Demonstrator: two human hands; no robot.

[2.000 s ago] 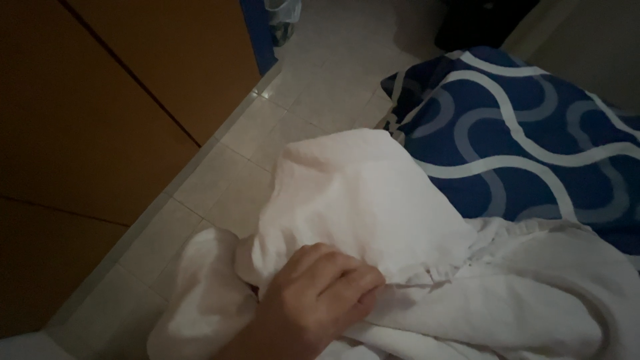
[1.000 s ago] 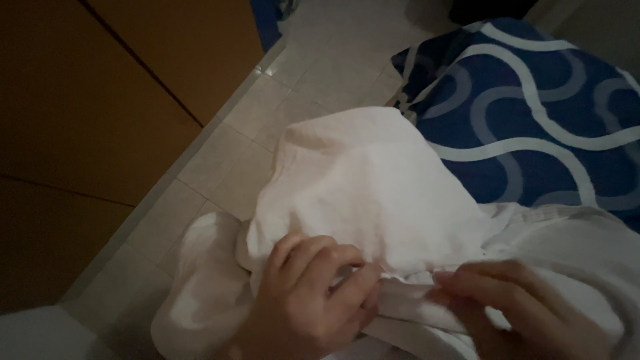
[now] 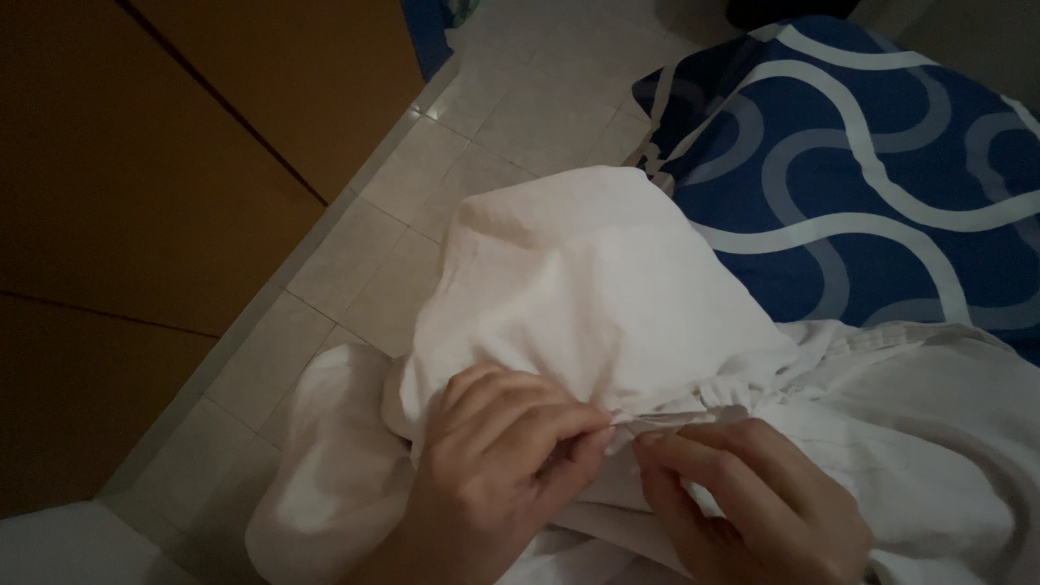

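White cloth (image 3: 601, 292) lies spread and rumpled, with a gathered seam running to the right. My left hand (image 3: 512, 455) pinches the edge of this seam between thumb and forefinger. Close to its right, my right hand (image 3: 747, 487) has its thumb and forefinger tips together beside the same seam. Something thin, perhaps a thread or a needle, runs between the two fingertips; it is too fine to tell.
A blue cloth with white and grey wavy bands (image 3: 829, 179) lies at the upper right. Brown wooden panels (image 3: 162, 203) stand on the left, beside a tiled floor (image 3: 374, 252). A dark object (image 3: 788, 12) is at the top edge.
My right hand, out of view two seconds ago, has come in from the lower right to the seam, and its fingertips have since closed together near my left hand, which still pinches the cloth.
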